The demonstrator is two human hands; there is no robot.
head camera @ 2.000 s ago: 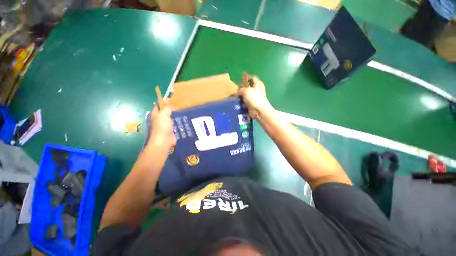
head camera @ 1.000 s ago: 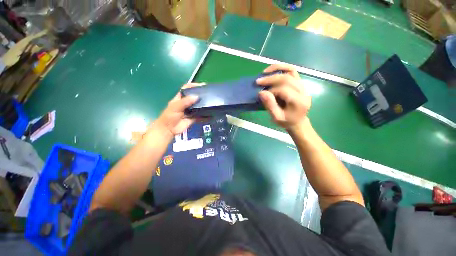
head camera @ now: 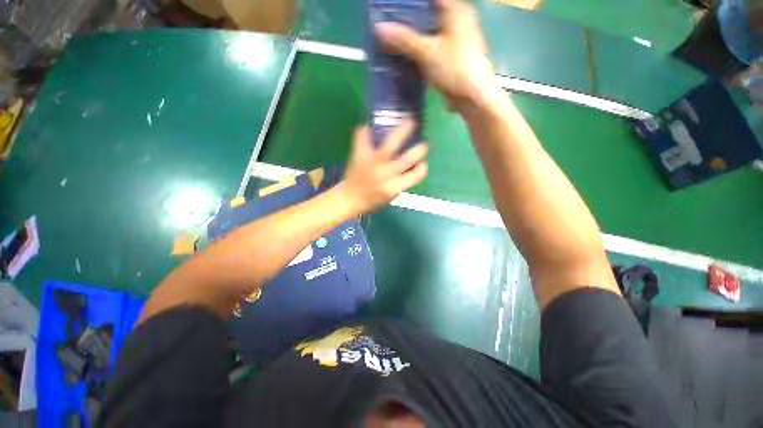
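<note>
A dark navy retail carton (head camera: 397,79) is held upright on its narrow side over the conveyor belt, partly blurred and cut off by the top edge. My right hand (head camera: 443,54) grips its upper right part. My left hand (head camera: 385,167) is at its lower end, thumb and fingers against it. Flat carton blanks (head camera: 335,276) with navy print and tan flap edges lie in front of my body, partly covered by my left forearm. Another navy carton (head camera: 703,138) sits tilted on the belt at the right.
The green belt (head camera: 552,150) runs between white edge lines. A blue bin (head camera: 50,351) with dark grey pieces is at lower left. A tan scrap (head camera: 186,243) lies on the table. A black object (head camera: 637,288) and red item (head camera: 724,282) are at right, near a person's sleeve (head camera: 738,29).
The held carton has turned from lengthwise to upright and moved forward over the belt. The other carton has shifted right along the belt. More of the blanks is uncovered at their far edge.
</note>
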